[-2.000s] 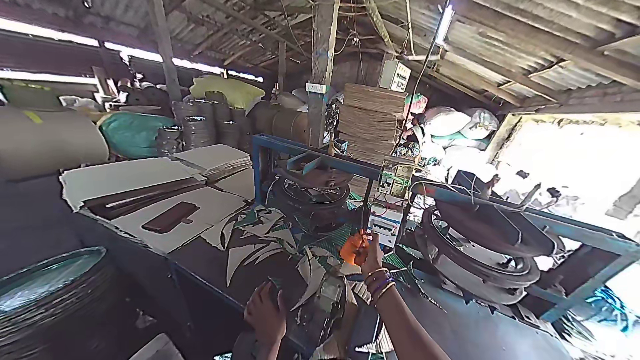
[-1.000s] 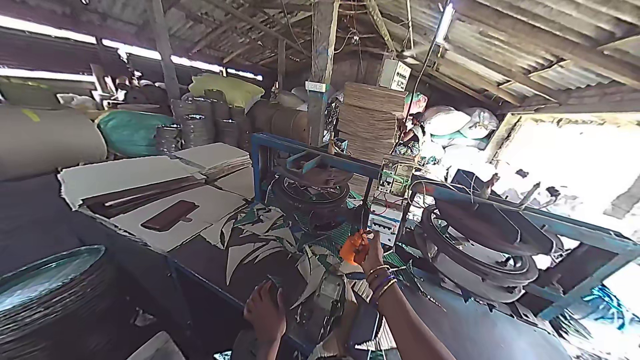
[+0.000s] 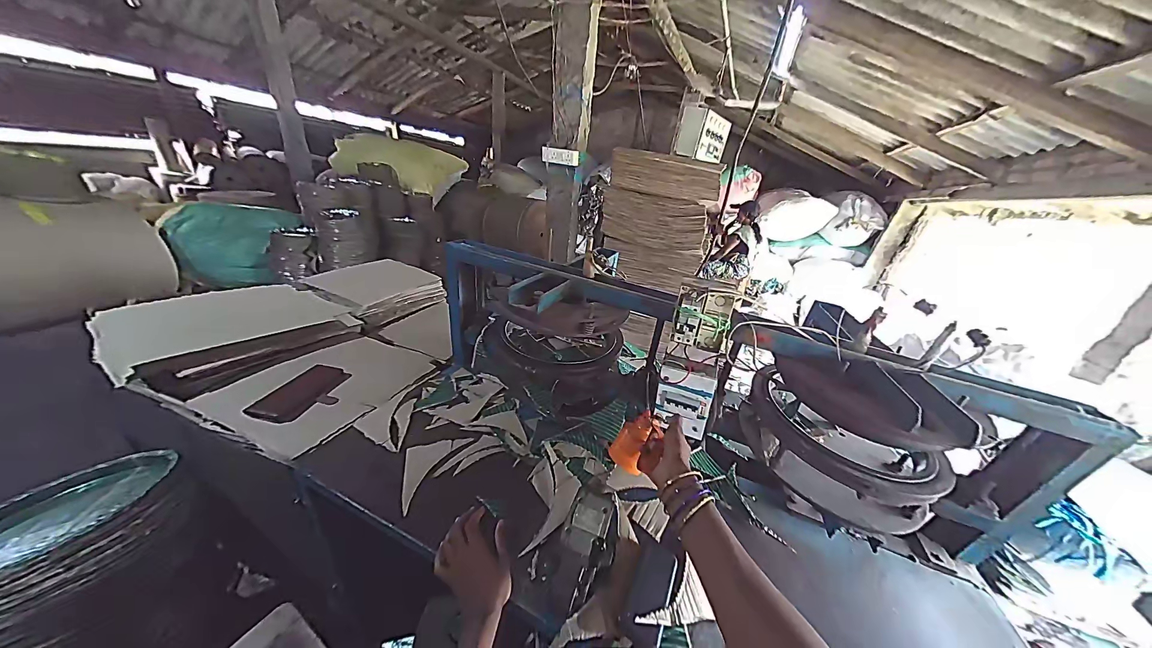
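Observation:
My right hand (image 3: pixel 664 448), with bangles at the wrist, is closed around an orange object (image 3: pixel 632 441), perhaps a cloth or handle, in front of a white switch box (image 3: pixel 686 401). Low at the table's front edge is my left hand (image 3: pixel 475 556), fingers bent; a small dark-green scrap shows at its fingertips, and whether it is held is unclear. Cut paper scraps (image 3: pixel 549 490) lie between and beyond my hands. Behind them stands a round press die (image 3: pixel 553 355) under a blue metal frame (image 3: pixel 558 279). A second round die (image 3: pixel 850 450) sits to the right.
Stacked cardboard sheets (image 3: pixel 216 333) lie at the left with a dark phone case (image 3: pixel 297 393) on top. A stack of round green plates (image 3: pixel 90 490) stands lower left. Beyond the frame rise a wooden post (image 3: pixel 567 108) and a tall sheet stack (image 3: pixel 655 216). A person (image 3: pixel 736 243) is in the background.

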